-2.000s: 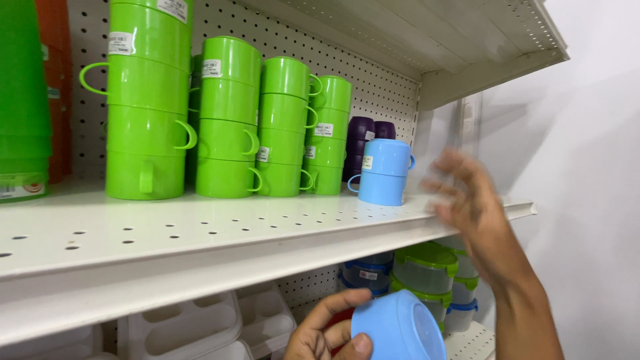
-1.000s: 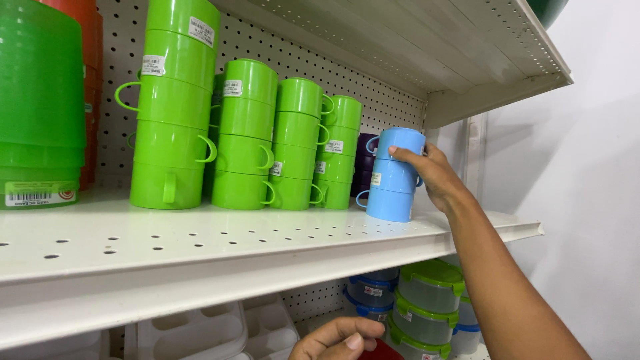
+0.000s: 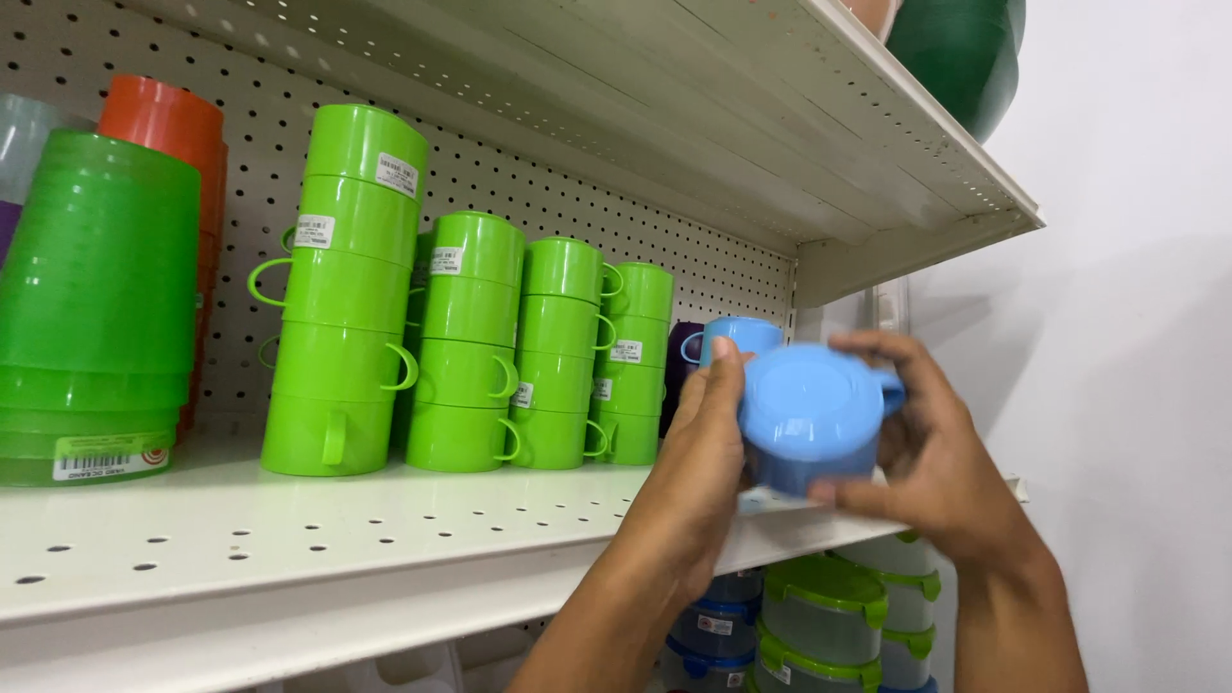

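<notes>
A light blue plastic mug (image 3: 813,409) is held between my two hands in front of the shelf edge, tilted with its round base facing me and its handle at the right. My left hand (image 3: 707,414) touches its left side. Around the right side curve the fingers and thumb of my right hand (image 3: 914,443), slightly blurred. Behind, another light blue mug (image 3: 741,332) shows its upper part on the shelf, the rest hidden by my hands. Stacks of upside-down green plastic mugs (image 3: 351,289) stand to the left, several with white labels.
The white perforated shelf (image 3: 289,520) runs below the mugs, with an upper shelf (image 3: 674,115) overhead. Nested green cups (image 3: 96,289) and orange cups (image 3: 164,115) stand at far left. Lidded containers (image 3: 823,616) are stacked beneath. A white wall (image 3: 1136,385) rises at right.
My right hand, which was on top of the blue stack, has come away from there. My left hand has risen from the bottom edge, and both hands now hold a blue mug.
</notes>
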